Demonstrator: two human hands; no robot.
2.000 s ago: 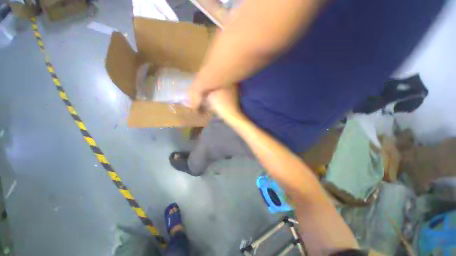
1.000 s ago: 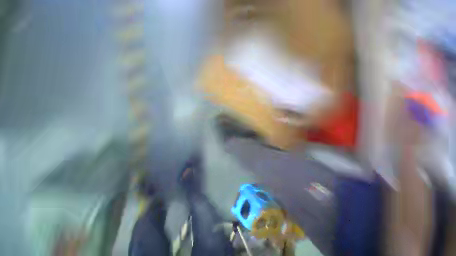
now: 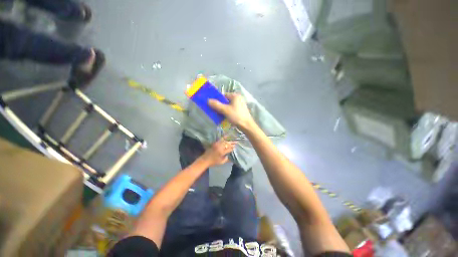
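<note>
A pale green woven sack, bunched into a rough parcel, stands on the floor in front of my legs. My right hand grips the blue tape gun with the orange front, over the sack's upper left part. My left hand is on the sack's near side, just below the tape gun, with its fingers on the gathered cloth. Whether it pinches the cloth is hard to see.
Green parcels and a large carton stand at the right. A tube frame, blue stool and brown carton are at the left. A person's legs are at the upper left. Scraps and cartons lie lower right.
The view has swung from the other person and open carton to the green sack before me. Both my hands are now clearly in view, the right one holding the tape gun.
</note>
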